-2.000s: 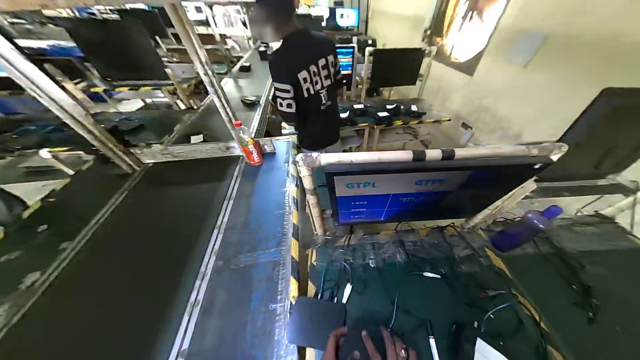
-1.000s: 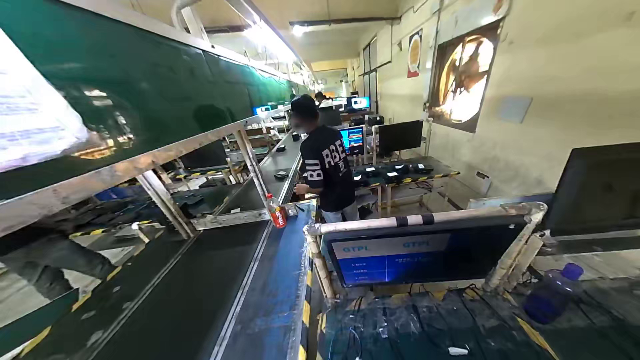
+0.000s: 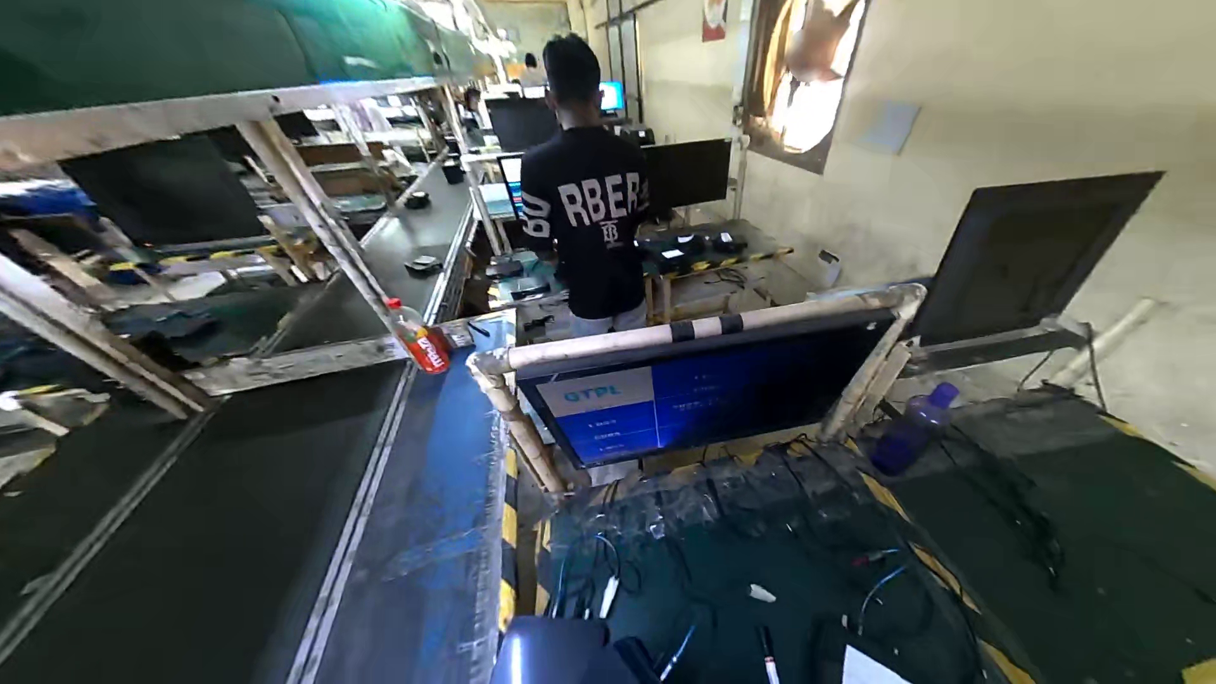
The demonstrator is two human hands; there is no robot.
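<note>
Neither of my hands is in view. At the bottom edge a dark, glossy object (image 3: pixel 551 651), cut off by the frame, lies at the left side of the green-covered workbench (image 3: pixel 722 589). Right of it are a marker pen (image 3: pixel 768 655), a white paper (image 3: pixel 866 668) and a small white scrap (image 3: pixel 762 593). Thin cables with connectors (image 3: pixel 609 597) lie on the bench. Behind the bench, a lit monitor (image 3: pixel 722 389) with a blue picture leans in a frame of taped pipes.
A conveyor belt (image 3: pixel 247 532) runs along the left, beside a blue ledge (image 3: pixel 432 475) with a red-labelled bottle (image 3: pixel 425 344). A purple bottle (image 3: pixel 914 429) stands right of the monitor. A person (image 3: pixel 594 199) stands beyond, back turned. A dark panel (image 3: pixel 1026 256) leans near the wall.
Two seconds ago a hand was on a dark object at the bottom edge; no hand shows now. The view tilted up and came down again. The person beyond now stands with back squarely turned.
</note>
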